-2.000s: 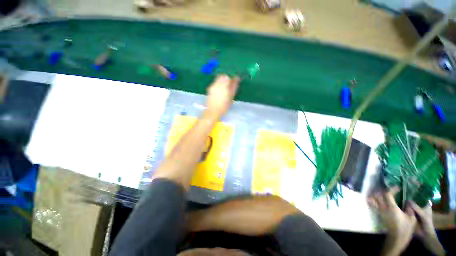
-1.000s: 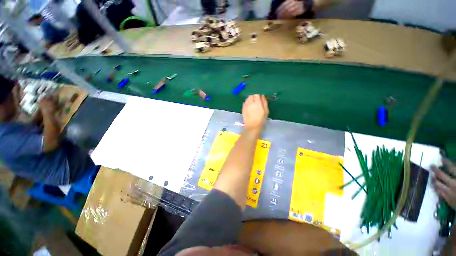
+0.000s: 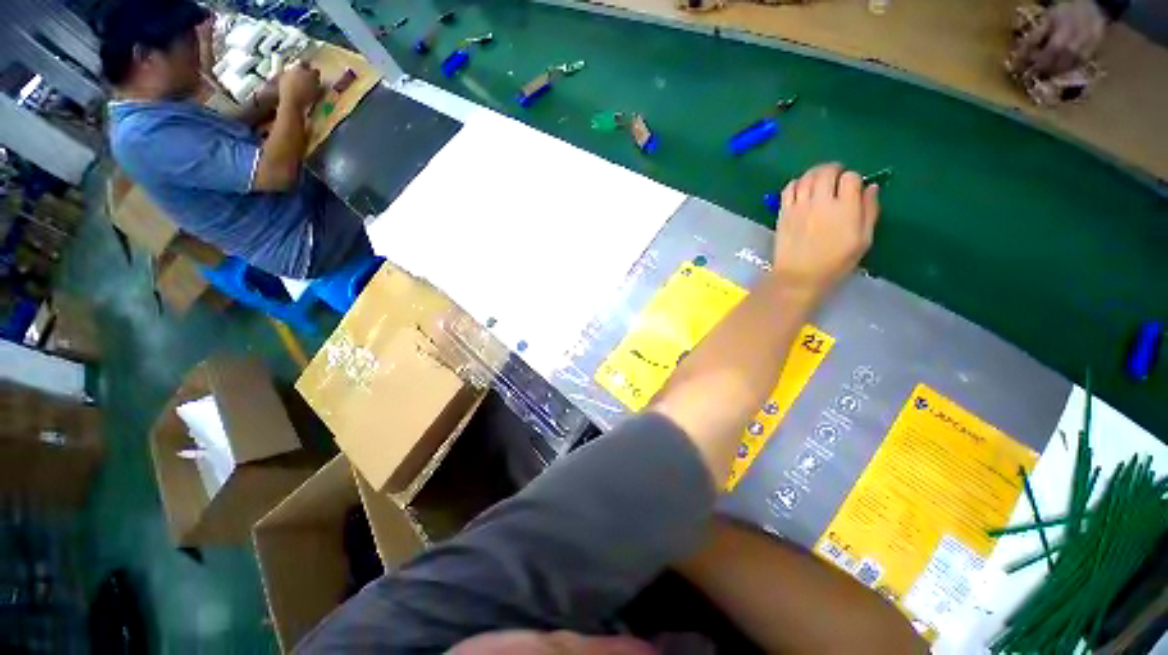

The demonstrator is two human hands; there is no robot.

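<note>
My left hand reaches over the near edge of the green conveyor belt, palm down with bent fingers. It is on a blue battery unit; a blue end shows at the left of the fingers and a small greenish part at the right. The fingers hide the rest. Another blue battery unit lies on the belt just beyond. My right forearm crosses the bottom of the view, but my right hand is hidden behind my left arm.
More units lie on the belt. Grey-and-yellow printed film covers part of the white worktop. Green strips lie at lower right. Cartons stand below at left. A seated person works at upper left; another's hand is upper right.
The view has swung left, showing more floor and the seated person. My left hand stays at the belt's near edge, and a blue end now shows beside its fingers.
</note>
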